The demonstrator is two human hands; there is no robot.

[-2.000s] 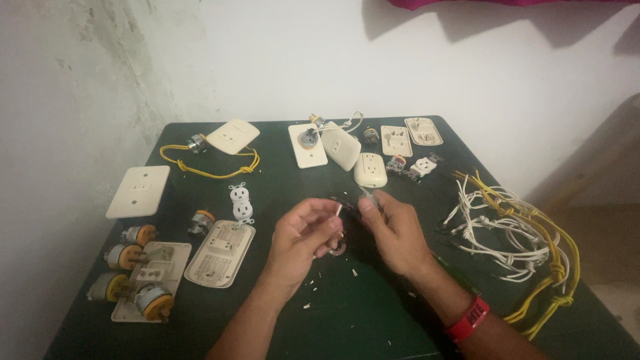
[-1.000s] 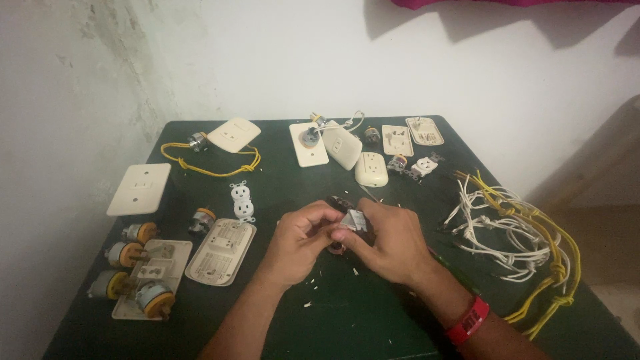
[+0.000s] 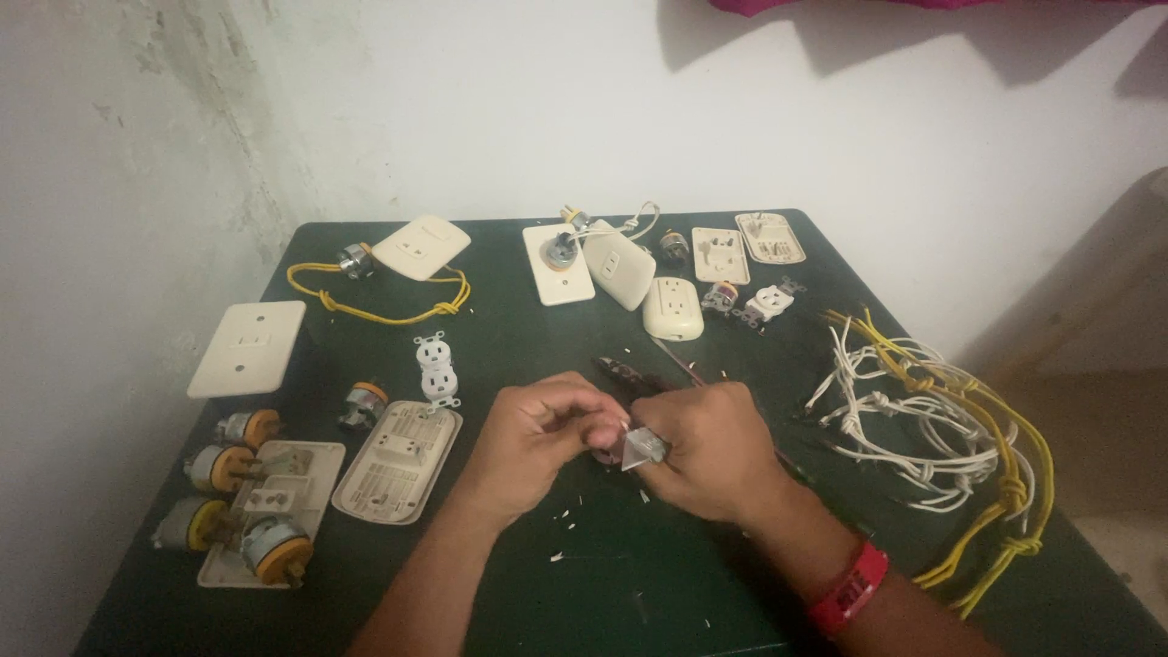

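Note:
My right hand (image 3: 707,447) is closed around a small grey, pointed piece (image 3: 643,447) near the table's middle; what it is cannot be told. Close against its left side, my left hand (image 3: 552,443) has thumb and fingertips pinched together, with a small pale bit showing at the tips. Under the hands a small round reddish thing (image 3: 610,453) is partly hidden. Just beyond them lies a dark tool (image 3: 625,372), perhaps pliers, partly covered by my right hand. A thin rod (image 3: 680,360) lies beside it.
Yellow-and-metal plugs (image 3: 274,547) and a cover plate (image 3: 315,484) lie left, near a white duplex receptacle (image 3: 438,370). A cream outlet (image 3: 673,308) and wall plates (image 3: 558,274) stand farther back. Knotted white wires (image 3: 912,429) and yellow wires (image 3: 1031,447) lie right. Pale scraps (image 3: 558,555) are scattered nearby.
The grey piece, held between both hands a second ago, is now in my right hand's grip. My left hand has shifted slightly left, and the dark tool behind is more exposed.

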